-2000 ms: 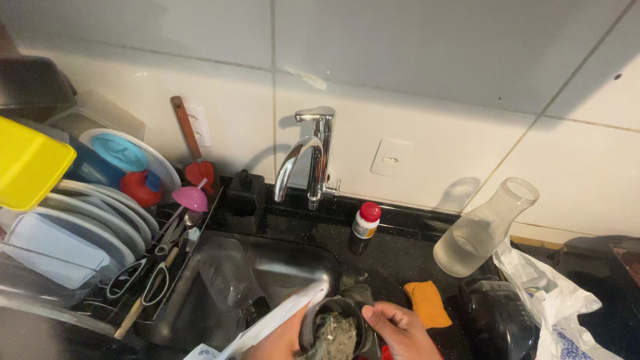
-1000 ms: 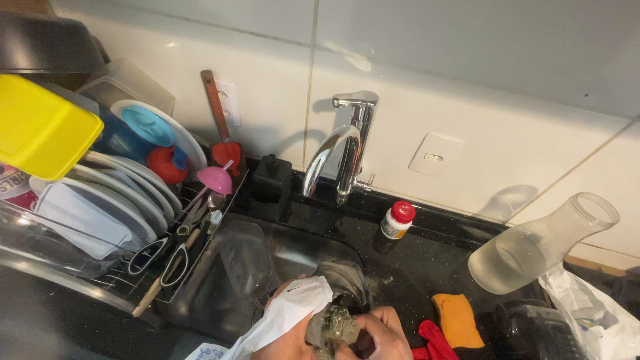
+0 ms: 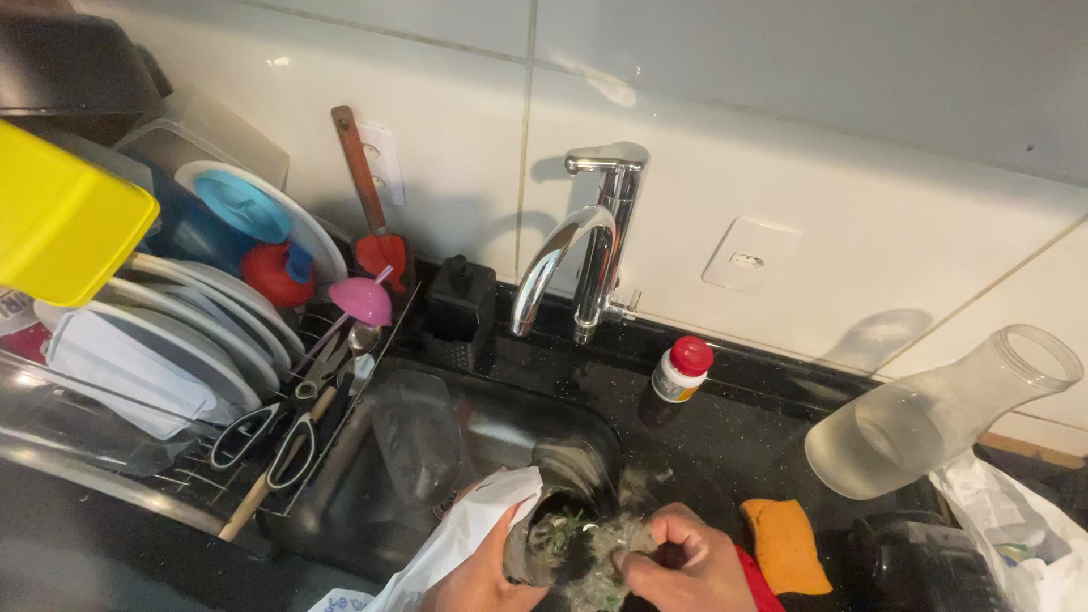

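My left hand (image 3: 480, 565) holds a round container (image 3: 527, 544) with dark green and grayish matter in it, above the front right of the sink. A white plastic bag (image 3: 459, 531) lies over that hand. With thumb and fingers, my right hand (image 3: 693, 565) pinches a clump of grayish fibrous matter (image 3: 608, 561) beside the container's rim. An orange cloth or sponge (image 3: 786, 546) and a red cloth (image 3: 755, 582) lie to the right of my right hand. The lower edge of the view cuts off both hands.
The sink (image 3: 340, 501) holds a clear plastic container (image 3: 416, 438). Behind it stand a chrome faucet (image 3: 608, 246) and a black dispenser (image 3: 459, 314). A loaded dish rack (image 3: 323, 463) is left. A red-capped bottle (image 3: 677, 374), a glass carafe (image 3: 901, 433) and another plastic bag (image 3: 1020, 518) are right.
My right hand has come away from the container's rim toward the right, with the gray clump in its fingers. The red cloth shows more than two seconds ago. The view has shifted somewhat.
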